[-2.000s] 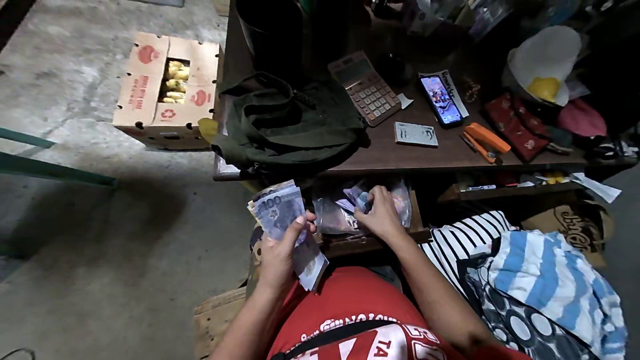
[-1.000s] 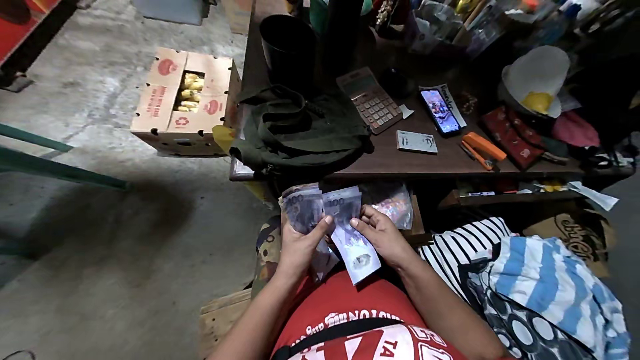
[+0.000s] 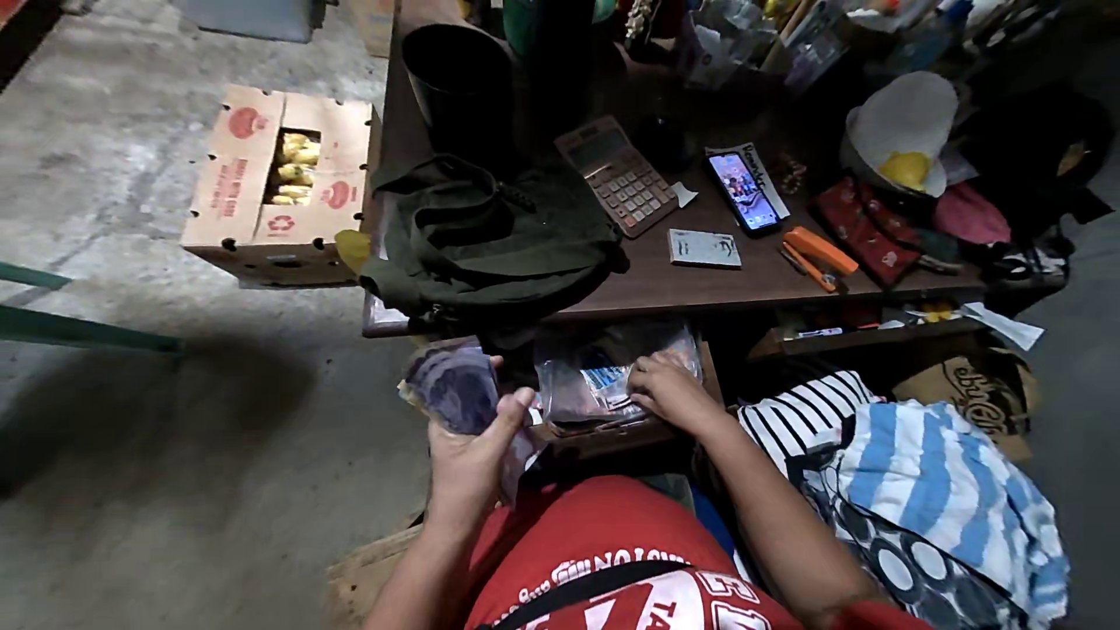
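My left hand (image 3: 477, 437) holds a fanned bundle of banknotes (image 3: 451, 385), with the thumb across their lower right side. To the right, my right hand (image 3: 669, 392) reaches into an open drawer (image 3: 604, 440) below the desktop. Its fingers rest on clear plastic bags (image 3: 569, 385) holding what look like papers or notes; whether it grips something there is hidden. Above the hands, on the dark wooden desk (image 3: 700, 284), lie a dark green cloth bag (image 3: 516, 236), a desk calculator (image 3: 621, 175), a small pale box (image 3: 704, 248) and a lit smartphone (image 3: 744, 191).
An orange cutter (image 3: 821, 251), a red patterned pouch (image 3: 866, 229) and a white helmet-like object (image 3: 901, 122) sit at the desk's right. A banana carton (image 3: 280, 188) stands on the floor at left. Striped cloths (image 3: 945, 490) lie at lower right, beneath a second open drawer (image 3: 866, 339).
A second ago both hands were together at the banknotes. My right hand has since moved right, to the plastic bags in the drawer, while my left hand keeps the bundle.
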